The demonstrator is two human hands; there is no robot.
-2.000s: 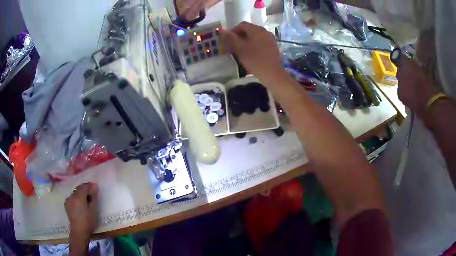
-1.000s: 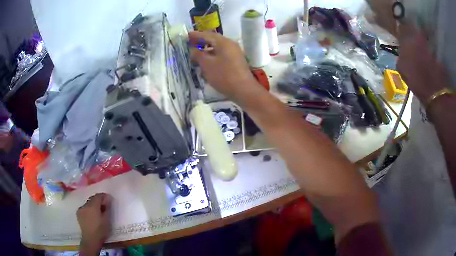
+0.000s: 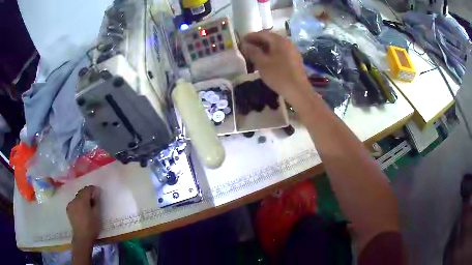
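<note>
The control panel (image 3: 209, 44) stands behind the button tray with red lit digits. My right hand (image 3: 269, 54) is at the panel's right edge, fingers curled; whether it holds anything is unclear. My left hand (image 3: 84, 209) rests on the table left of the needle plate (image 3: 178, 181), fingers curled, with a small dark spot at the fingertips that I cannot make out. The sewing machine head (image 3: 121, 111) overhangs the plate. The cream work lamp (image 3: 199, 124) hangs right of it. White buttons (image 3: 213, 106) lie in the tray's left compartment, black buttons (image 3: 256, 96) in the right.
Grey cloth (image 3: 57, 101), clear plastic and an orange item (image 3: 21, 171) lie at left. Thread cones (image 3: 246, 15) stand behind the panel. Plastic bags (image 3: 323, 57), dark and yellow-handled pliers (image 3: 373, 77) and a yellow box (image 3: 401, 63) lie at right. Dark buttons stray before the tray.
My right hand has moved from the machine's upper side to the panel's right edge. The other person's hand and arm at the right have left the picture. My left hand still rests on the table.
</note>
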